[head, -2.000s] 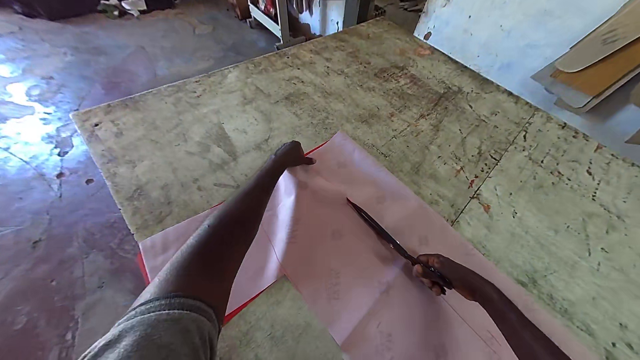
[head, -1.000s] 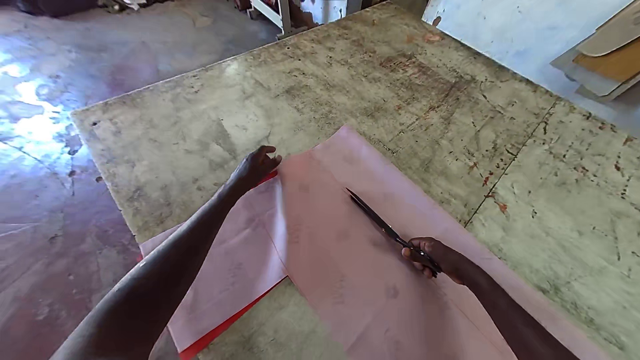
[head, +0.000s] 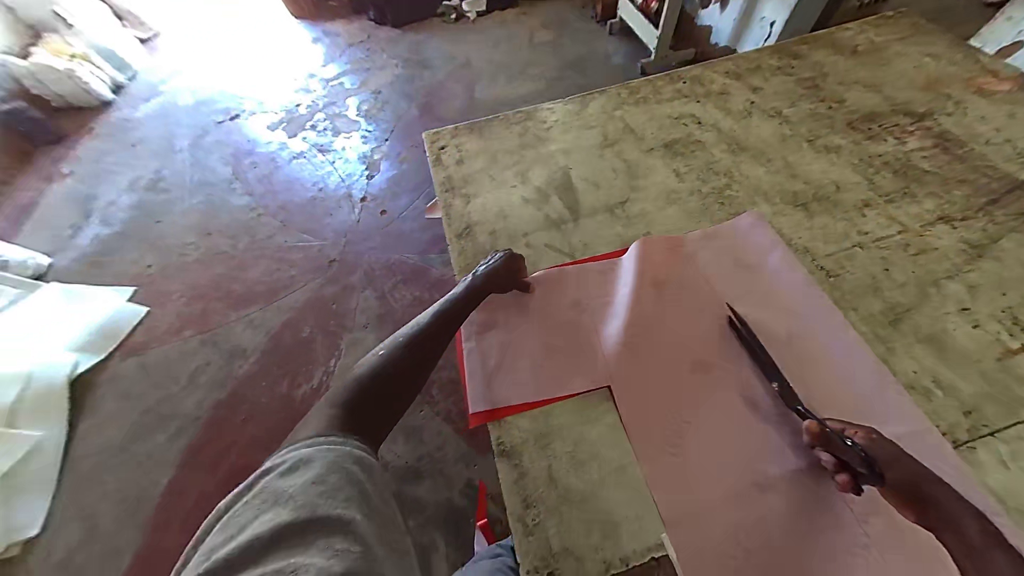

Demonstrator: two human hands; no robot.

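Note:
A large pink sheet with a red underside or red layer beneath it point(head: 688, 352) lies over the table corner, with a square notch at its near left. My left hand point(head: 504, 273) is at the sheet's far left edge, fingers curled down; whether it pinches the edge cannot be made out. Red material point(head: 512, 410) shows along the left and near edges. Dark metal scissors point(head: 768, 368) are in my right hand point(head: 848, 456), low over the sheet's right part, blades together and pointing away to the left.
The worn, stained wooden tabletop point(head: 680, 160) extends beyond and right of the sheet. White sheets point(head: 56, 360) are at the far left, by the floor point(head: 264, 320). A pale stand point(head: 652, 36) rises behind the table.
My left hand has moved left along the sheet's far edge, and the sheet's left part lies flatter. The scissors remain in my right hand. The view has swung left.

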